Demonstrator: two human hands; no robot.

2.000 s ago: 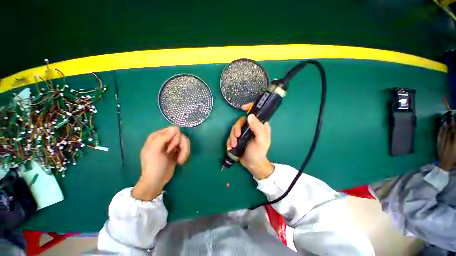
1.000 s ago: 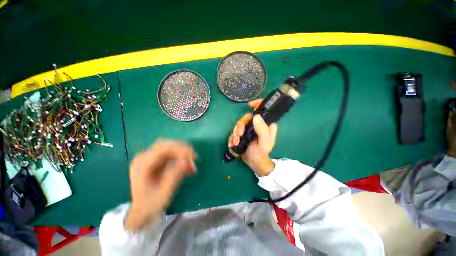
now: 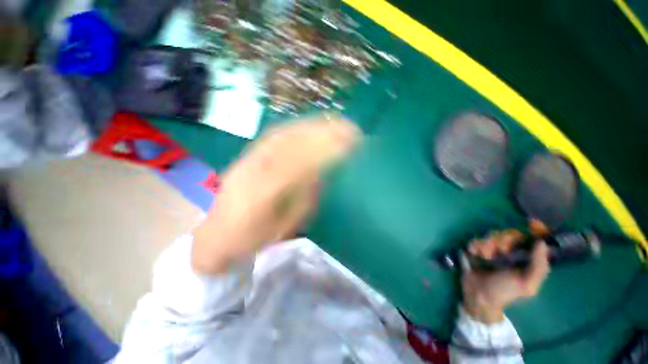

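Observation:
The whole view is blurred. My right hand (image 3: 501, 274) is closed around the black electric screwdriver (image 3: 568, 245), which lies nearly level in it, its tip pointing left. My left hand (image 3: 273, 188) is raised near the middle of the view, strongly blurred; its fingers cannot be made out and nothing shows in it. Two round screw dishes stand side by side above my right hand, the left one (image 3: 472, 149) and the right one (image 3: 547, 186). A dark housing (image 3: 167, 82) lies at the upper left, beside the paper sheet.
The pile of wire harnesses (image 3: 305, 50) lies at the top, partly over the white paper sheet (image 3: 236, 103). A blue bin (image 3: 88, 44) and another person's pale sleeve (image 3: 42, 117) are at the left, with a red stool (image 3: 138, 142) below. Yellow tape (image 3: 490, 82) crosses the right side.
The view has swung left and tilted, so the dishes and my right hand appear further right. The blue bin and more of the left side now show. My right hand still holds the screwdriver.

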